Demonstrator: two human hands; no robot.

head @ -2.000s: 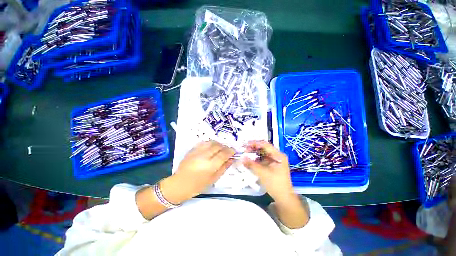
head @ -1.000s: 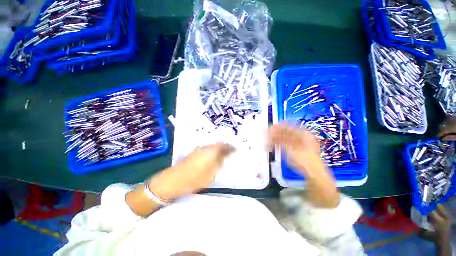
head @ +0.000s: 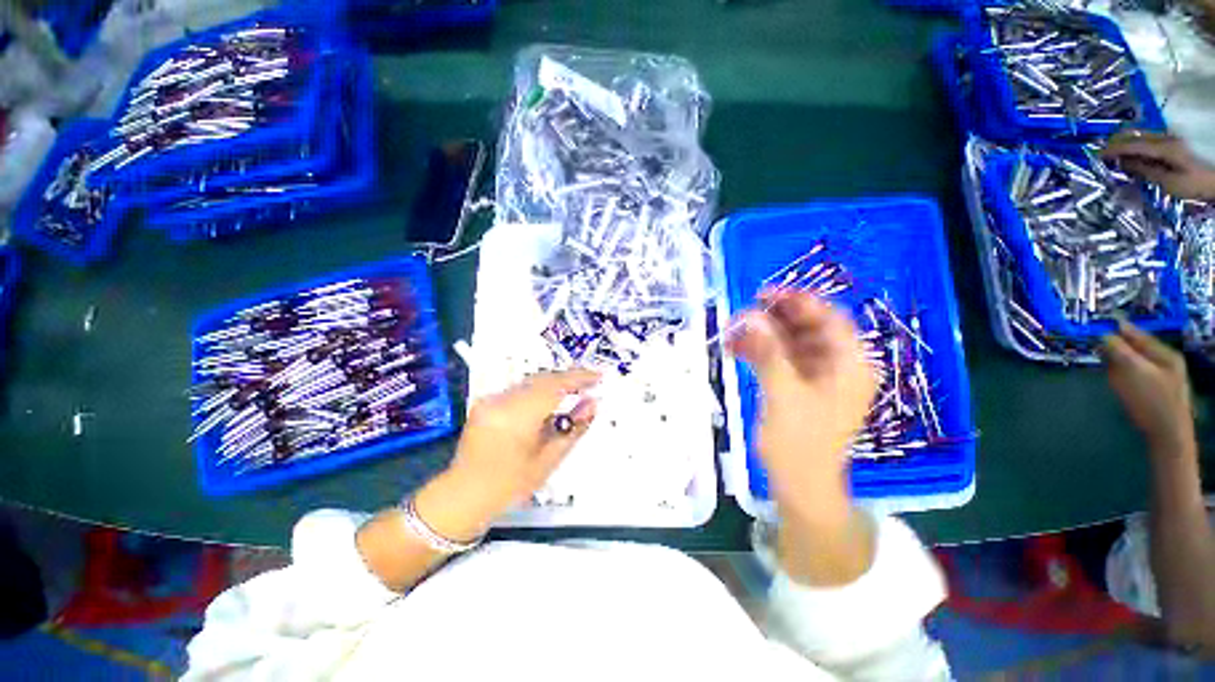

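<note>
My left hand (head: 513, 433) is over the near left part of the white tray (head: 504, 287), its fingers closed on a small dark part (head: 562, 422) seen end-on. My right hand (head: 815, 386) is blurred, over the left side of the right blue tray (head: 853, 220), and holds a thin rod piece (head: 741, 324) at its fingertips, pointing left. Silver tubes (head: 620, 260) lie at the far part of the white tray, small dark parts (head: 606, 340) in its middle, small white parts nearer. Joined pieces (head: 307, 373) fill the left blue tray (head: 437, 349).
A clear plastic bag of tubes (head: 606, 127) lies over the white tray's far end. A smartphone (head: 445, 193) with a cord is left of it. Blue trays (head: 349, 147) are stacked far left. Another person's hands (head: 1139, 373) are at a blue tray (head: 1053, 313) on the right.
My hands have moved apart; my right hand has gone to the right blue tray and now holds a rod piece. The other person's blue tray now sits on the white tray at the right.
</note>
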